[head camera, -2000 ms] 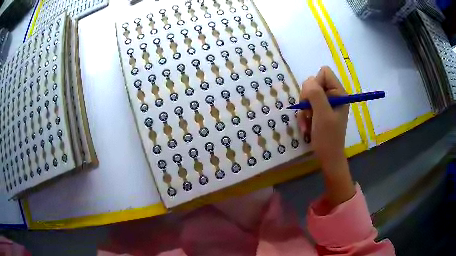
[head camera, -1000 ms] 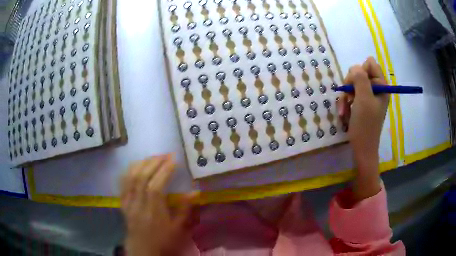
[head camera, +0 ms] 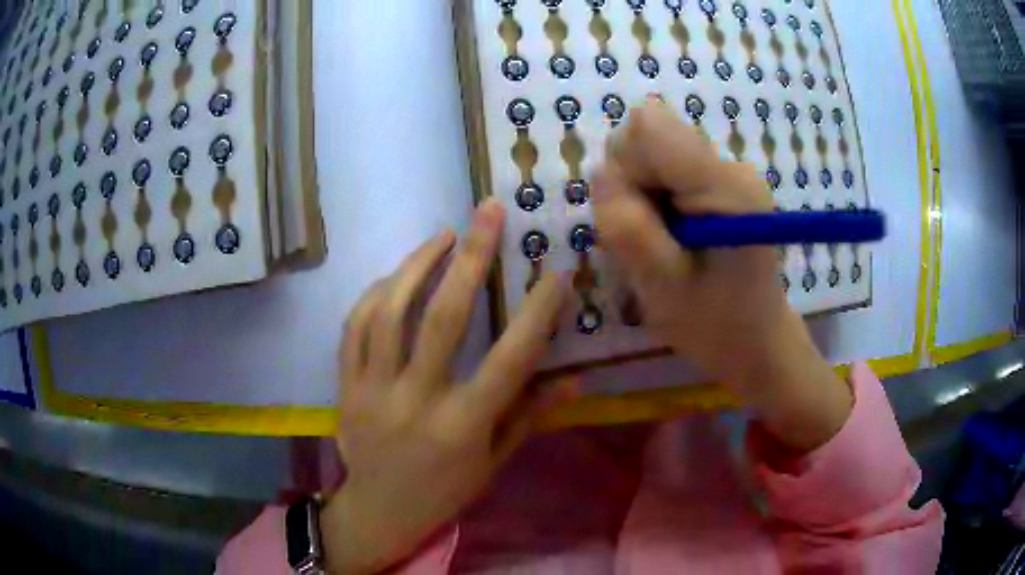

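Observation:
A white panel [head camera: 674,88] with tan edges lies in front of me, covered with rows of dark ring parts [head camera: 515,66] joined by tan linking shapes [head camera: 525,154]. My right hand [head camera: 703,225] is over the panel's lower left part, somewhat blurred, and holds a blue pen [head camera: 787,228] whose back end points right. The pen's tip is hidden by the hand. My left hand [head camera: 433,359] has its fingers spread at the panel's lower left corner, with the thumb over the panel and the fingertips by its left edge. It holds nothing visible.
A panel stack [head camera: 295,135] with tan-brown edges stands at the left. A yellow tape line [head camera: 191,416] runs along the bench's near edge, and more yellow tape [head camera: 928,191] runs up the right. Grey stacks [head camera: 989,51] are at the top right.
My left hand has come into view and moved up to the panel's left edge. My right hand has moved left across the panel with the pen. The camera view has shifted.

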